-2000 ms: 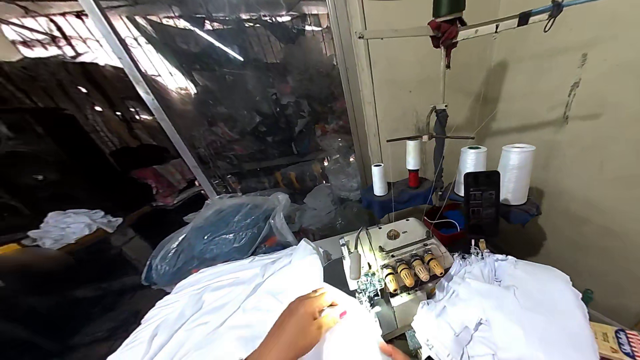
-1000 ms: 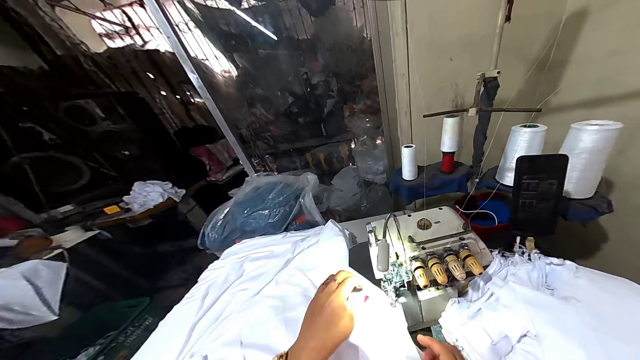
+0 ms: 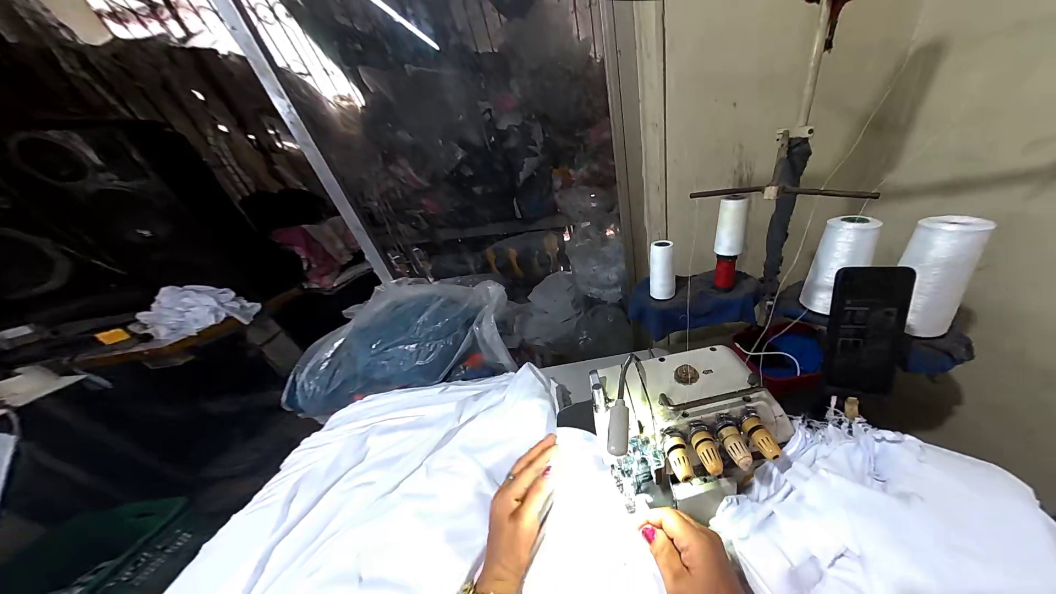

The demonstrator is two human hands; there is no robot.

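Note:
White fabric [image 3: 396, 470] covers the work surface and runs up to the needle area of an overlock sewing machine [image 3: 701, 379], whose lamp lights it. My left hand [image 3: 521, 511] rests on this fabric left of the presser foot, fingers extended and close together; whether it pinches cloth is unclear. At the fabric's right edge, just in front of the needle area, my right hand [image 3: 689, 549] pinches the cloth between thumb and fingers. Several tan tension dials [image 3: 722, 445] line the machine's front.
More white fabric [image 3: 891, 511] is heaped at the right. Behind the machine stand thread cones [image 3: 949, 276] and a dark phone [image 3: 870, 330]. A plastic bag [image 3: 404, 338] of dark material lies behind the fabric. At lower left is a green crate [image 3: 124, 544].
My right hand, barely in view at the bottom edge earlier, now shows more fully beside the machine's front. My left hand has turned more upright on the fabric. The view has shifted.

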